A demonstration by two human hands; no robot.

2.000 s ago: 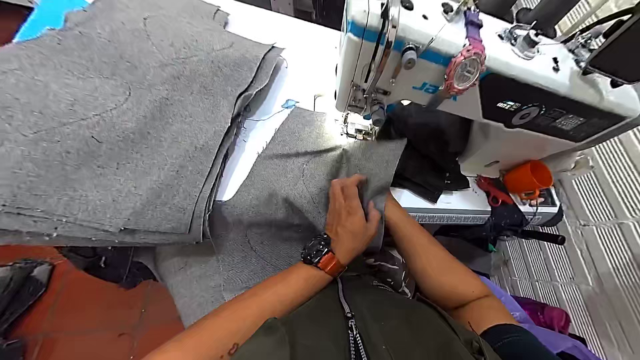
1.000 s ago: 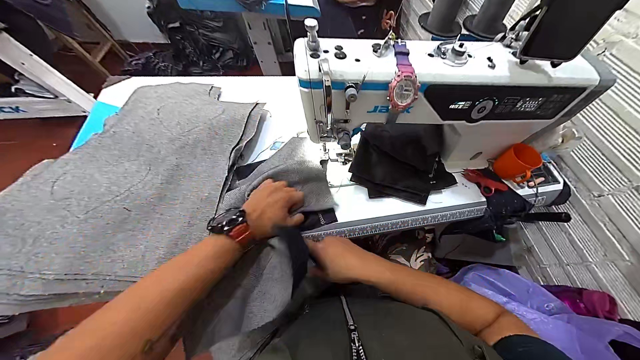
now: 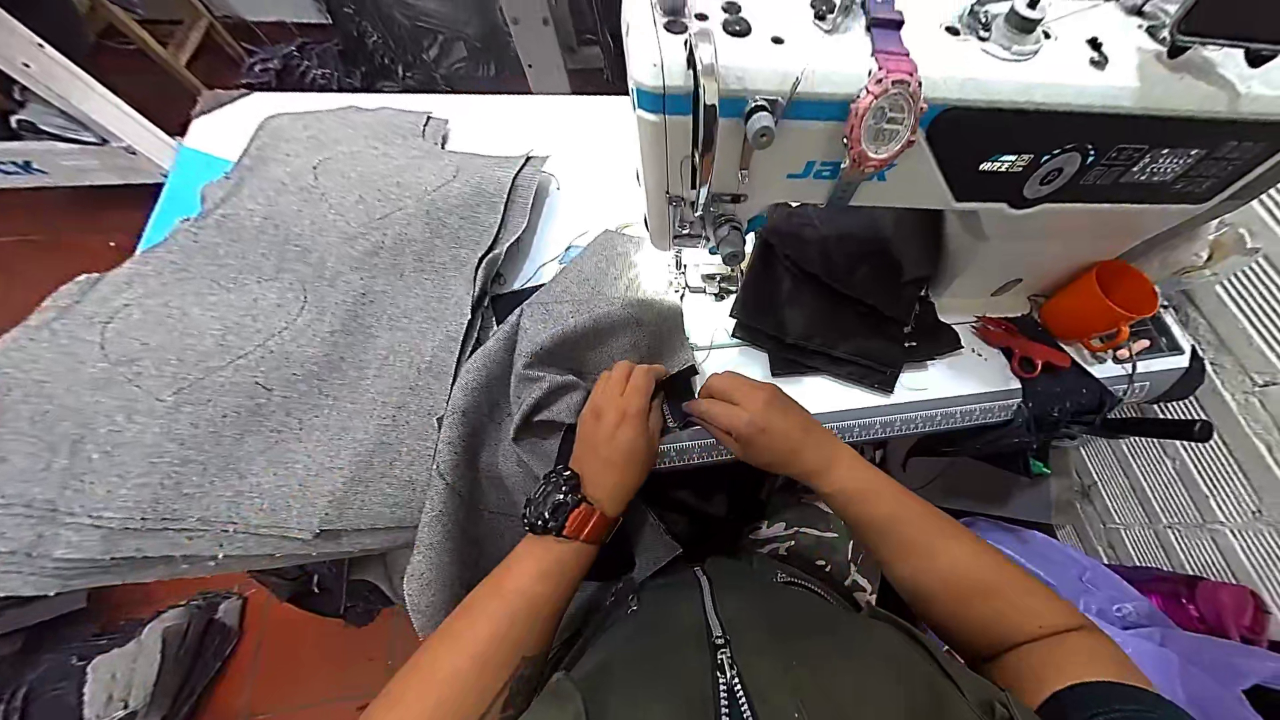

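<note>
Near the front edge of the sewing table, my left hand (image 3: 618, 432) grips the edge of a grey fabric piece (image 3: 590, 310) with a small black fabric strip (image 3: 678, 396) along it. My right hand (image 3: 755, 420) pinches the other side of that black strip between thumb and fingers. The grey piece is bunched left of my hands and hangs over the table edge. Just beyond my hands stands a white Jack sewing machine (image 3: 800, 130); its presser foot (image 3: 708, 278) has no fabric plainly under it. A stack of black fabric pieces (image 3: 835, 300) lies right of the foot.
A thick stack of grey fabric (image 3: 250, 330) covers the table's left side. At the right are red thread snips (image 3: 1022, 350) and an orange cup (image 3: 1100, 300). A pink watch (image 3: 885, 115) hangs on the machine. A ruler strip (image 3: 925, 422) runs along the front edge.
The grey piece, spread flat near the needle two seconds ago, is now turned and bunched. My right hand has come up to the table edge, and the black strip now shows between both hands.
</note>
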